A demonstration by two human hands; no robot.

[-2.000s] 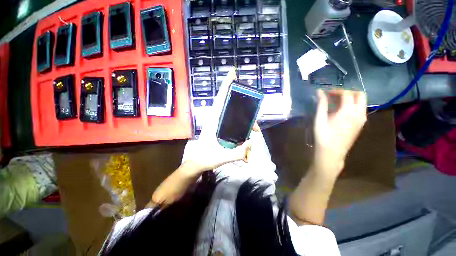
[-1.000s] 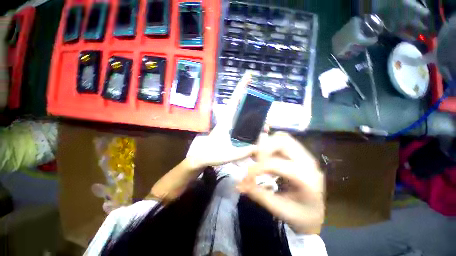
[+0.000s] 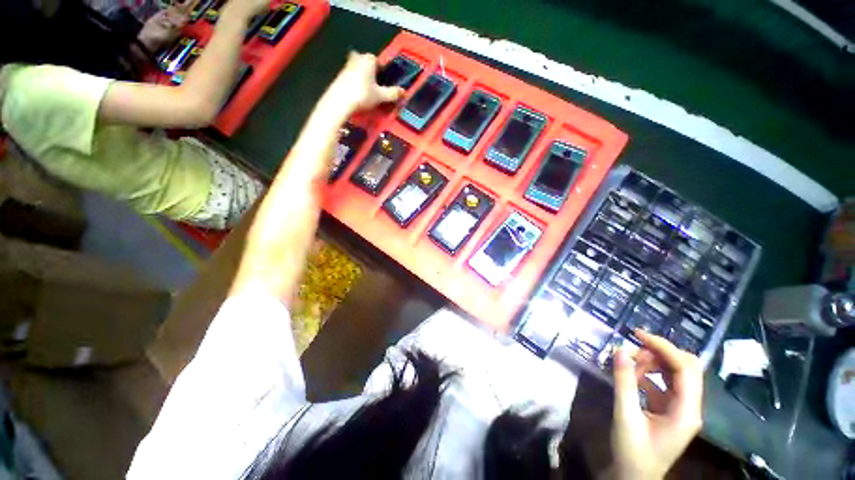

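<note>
The large red tray (image 3: 417, 246) lies tilted in view. Teal-framed phone units with dark screens, such as this one (image 3: 516, 138), fill its far row. Black units with gold spots (image 3: 415, 193) and a silver-faced unit (image 3: 506, 247) lie in the near row. My left hand (image 3: 361, 86) is at the tray's far left corner, its fingers against a teal-framed unit (image 3: 401, 71); whether it grips it is hidden. A dark unit (image 3: 345, 150) shows partly behind my left forearm. My right hand (image 3: 661, 384) is raised over the blister tray's near edge, thumb and forefinger slightly apart, seemingly empty.
The blister tray (image 3: 647, 253) adjoins the red tray's right side. A bottle (image 3: 797, 311), white wipe (image 3: 743, 358), thin tools and a cut-off white dish (image 3: 844, 394) lie at right. Yellow pieces (image 3: 328, 277) are below the bench edge. A neighbour's arms (image 3: 178, 98) reach over another red tray.
The view has turned left. My left hand has moved from in front of me to the red tray's far left, and the unit is no longer in my palm. My right hand has moved away from it.
</note>
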